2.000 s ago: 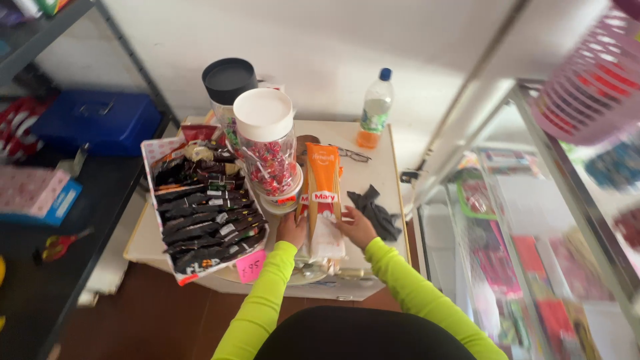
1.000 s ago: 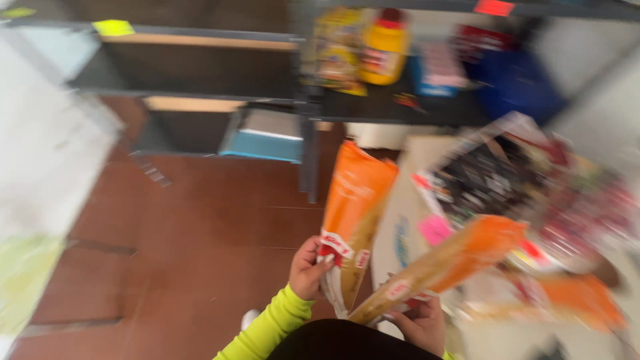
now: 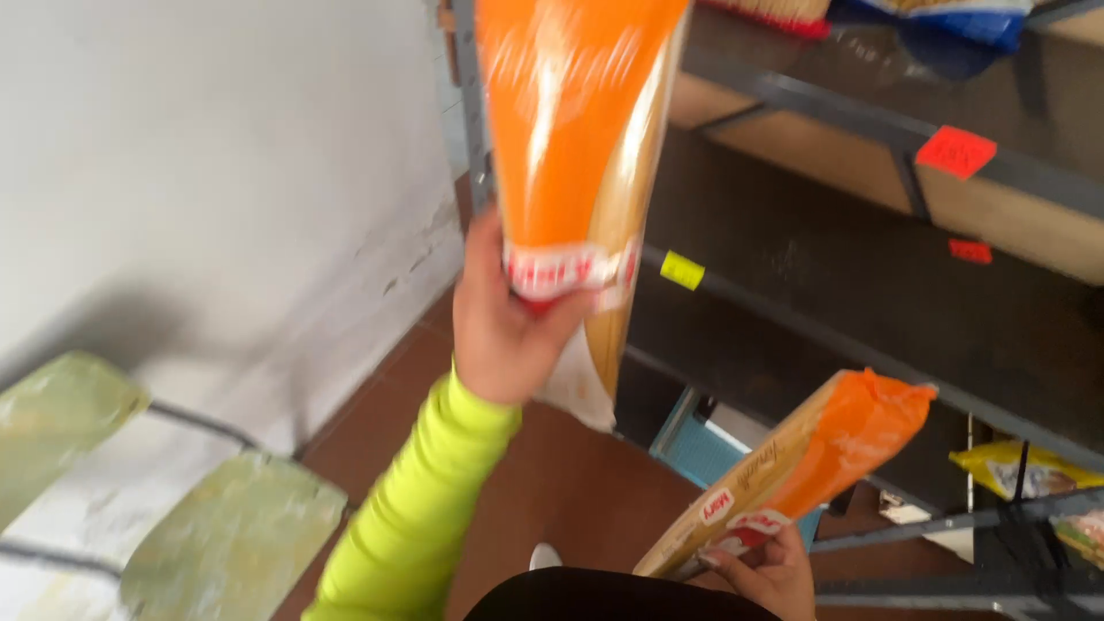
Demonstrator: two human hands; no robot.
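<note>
My left hand (image 3: pixel 513 323), in a lime-yellow sleeve, grips an orange and clear plastic pack of long pasta (image 3: pixel 561 147) near its lower part. The pack stands upright at the top centre, and its upper end is out of the frame. Lower right, my right hand (image 3: pixel 768 573) grips a second pasta pack (image 3: pixel 776 483) by its lower part, its orange end slanting up to the right. That pack lies in front of the dark metal shelving.
Dark metal shelves (image 3: pixel 845 276) with red and yellow price tags fill the right. Bagged goods (image 3: pixel 957 21) lie on the upper shelf, a yellow packet (image 3: pixel 1026 470) at the lower right. A white wall (image 3: pixel 216 155) and worn greenish seats (image 3: pixel 233 535) are at left. The floor (image 3: pixel 552 483) is brown tile.
The view has swung from the table with the jar and black packets to the shelving. My left hand has raised its pasta pack; both packs were held low one second ago.
</note>
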